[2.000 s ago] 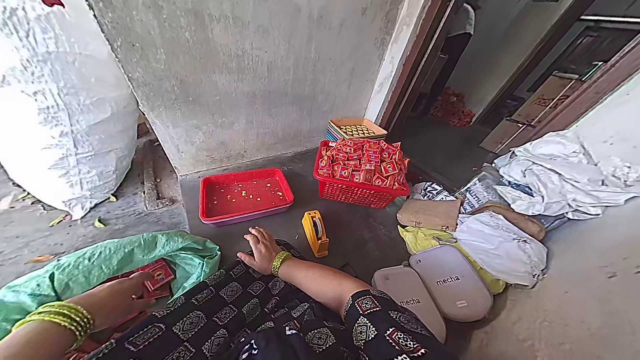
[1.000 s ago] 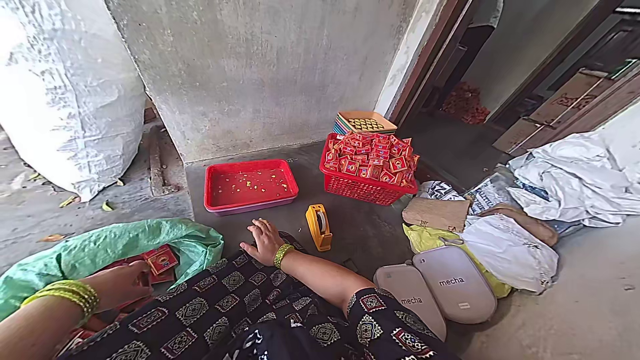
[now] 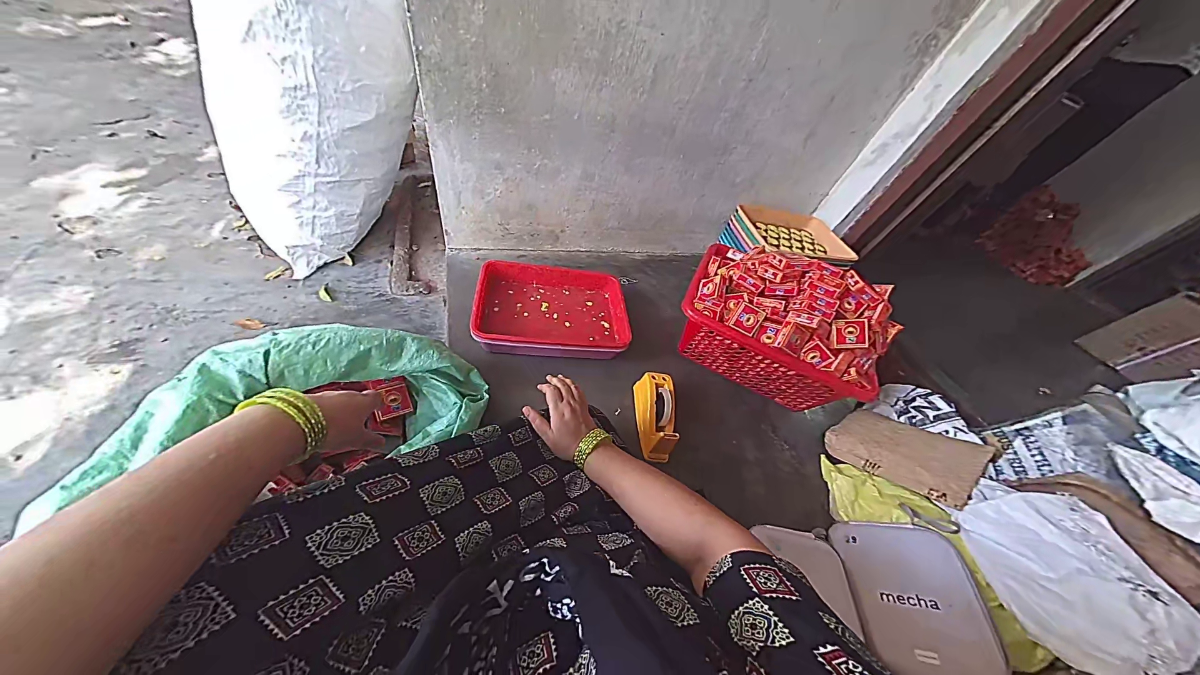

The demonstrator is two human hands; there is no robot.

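Note:
My left hand [image 3: 349, 419] is in the mouth of a green woven sack [image 3: 225, 361], at small red printed packets [image 3: 392, 397]; whether its fingers grip one cannot be told. My right hand [image 3: 564, 417] rests at the edge of my dark patterned garment, fingers spread and holding nothing. Just right of it stands a yellow tape dispenser [image 3: 655, 417] with a roll in it. Beyond the hands lies a red tray [image 3: 551, 305] with yellow crumbs, stacked on a pinkish one. To its right, a red perforated basket [image 3: 750, 367] is heaped with red packets.
Behind the basket are stacked trays [image 3: 833, 246], the top one holding small round pieces. A large white sack [image 3: 309, 122] stands beside the wall [image 3: 619, 122]. At right lie cardboard [image 3: 905, 453], plastic bags [image 3: 1069, 572] and grey cases [image 3: 914, 586]. A doorway is beyond.
The view has swung left. My left hand stays at the green sack's mouth, and my right hand stays near the tape dispenser. The red tray and the basket have kept their places.

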